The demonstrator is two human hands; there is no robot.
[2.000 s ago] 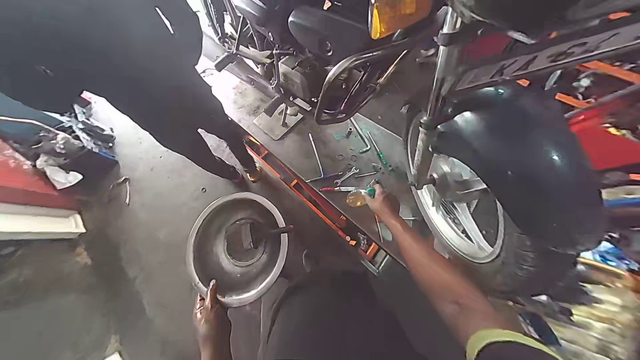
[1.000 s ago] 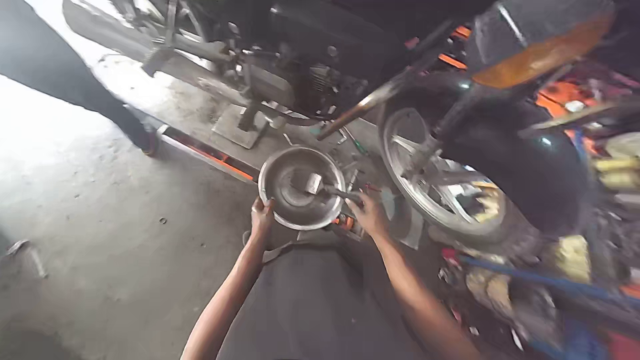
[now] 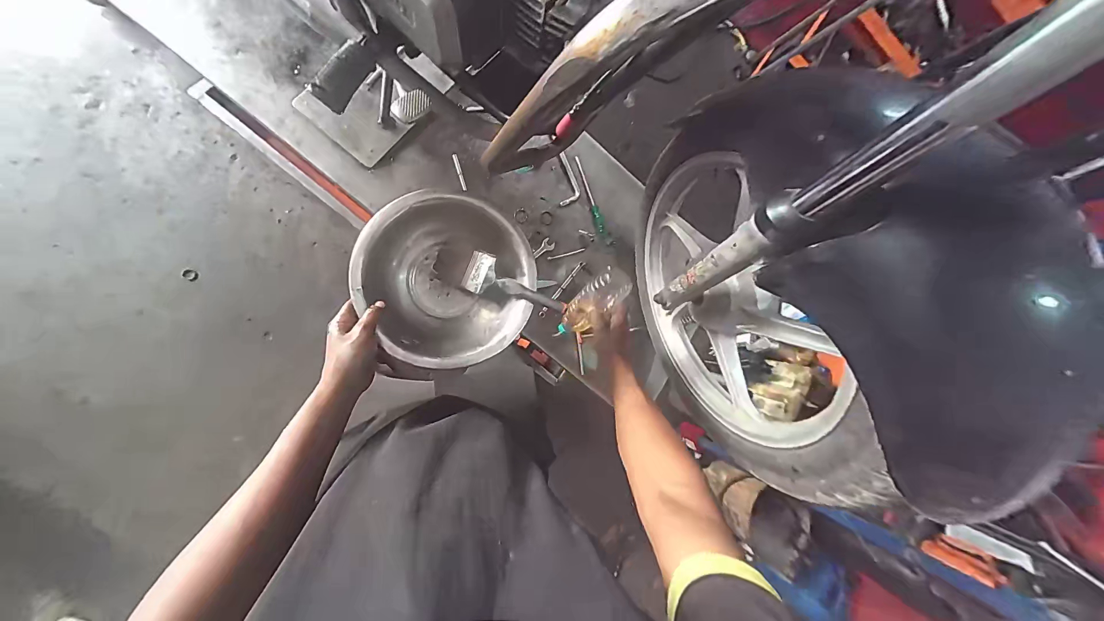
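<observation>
My left hand (image 3: pixel 352 345) grips the lower left rim of a round metal bowl (image 3: pixel 388 250). A flat brush (image 3: pixel 479 272) lies in the bowl, its bristle end near the middle and its dark handle reaching over the right rim. Just right of the bowl, my right hand (image 3: pixel 611 332) is closed around a clear plastic bottle (image 3: pixel 595 297) with amber liquid low in it; the hand is blurred. A green-handled screwdriver (image 3: pixel 599 220), a bent metal rod (image 3: pixel 570 179) and a small spanner (image 3: pixel 543 248) lie on the floor beyond the bottle.
To the right stands a motorcycle's front wheel (image 3: pixel 651 259) with its fork (image 3: pixel 776 224) and black mudguard (image 3: pixel 966 345). A rusty crash bar (image 3: pixel 552 90) hangs above the tools. An orange-and-metal rail (image 3: pixel 285 155) runs along the floor to the bowl. Mixed parts lie at the lower right.
One second ago my right hand was at the brush handle over the bowl; now it is right of the bowl with the bottle in it. My left hand stays on the rim.
</observation>
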